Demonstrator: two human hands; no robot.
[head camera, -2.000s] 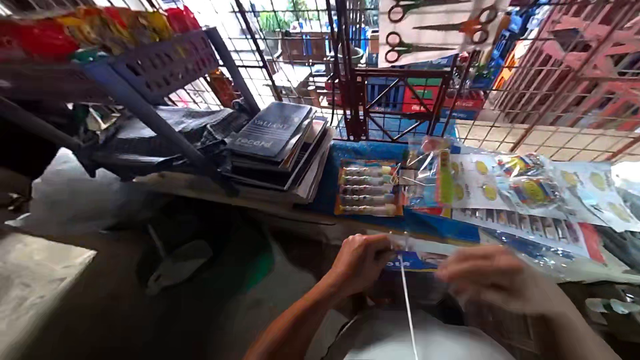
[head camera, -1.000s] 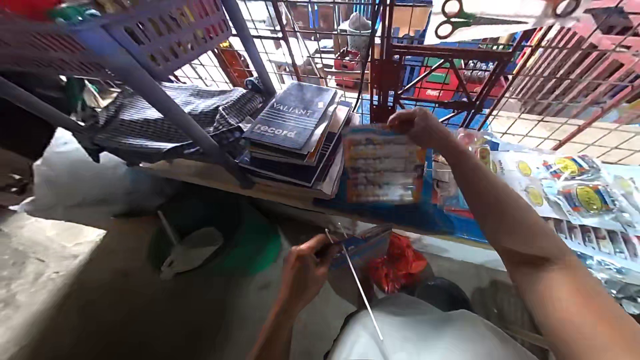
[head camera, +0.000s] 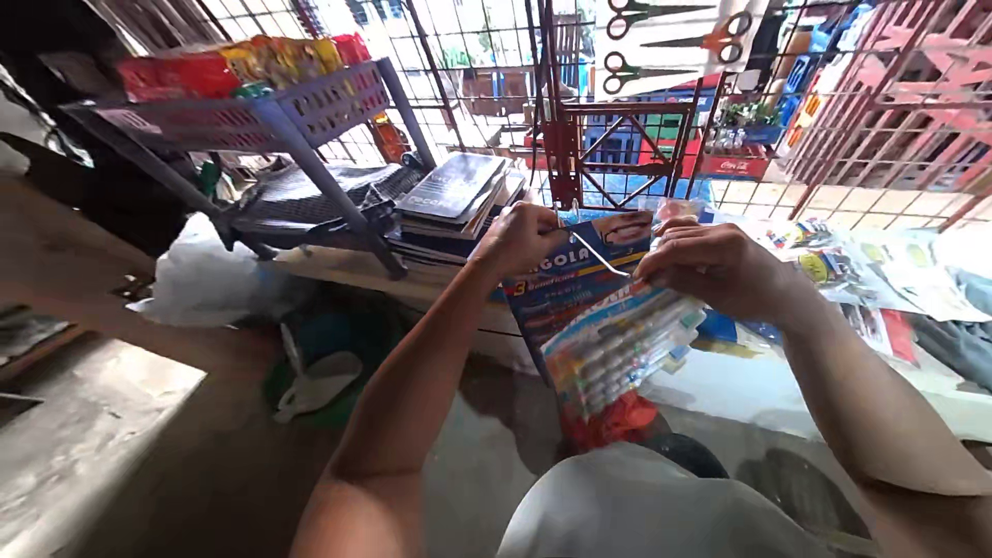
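Observation:
My left hand (head camera: 521, 236) pinches the top left corner of a dark blue printed card (head camera: 542, 298), near a dark loop and a white metal wire hook (head camera: 597, 254). The hook slants down to the fingers of my right hand (head camera: 701, 260). Below my right hand hangs a clear blister pack (head camera: 628, 349) of small items in a row, in front of the blue card; its top edge is at my right fingertips. How the pack and card are joined is hidden.
A stack of record books (head camera: 453, 186) lies on the ledge beside a purple plastic rack (head camera: 333, 101). Scissors on a card (head camera: 659, 39) hang on the wire grille. Packaged goods (head camera: 821, 263) lie at right. A green tub (head camera: 310, 387) stands below.
One second ago my right hand held the blister pack over the ledge; now the pack hangs in front of me, beside the blue card. My left hand has risen to the card's top.

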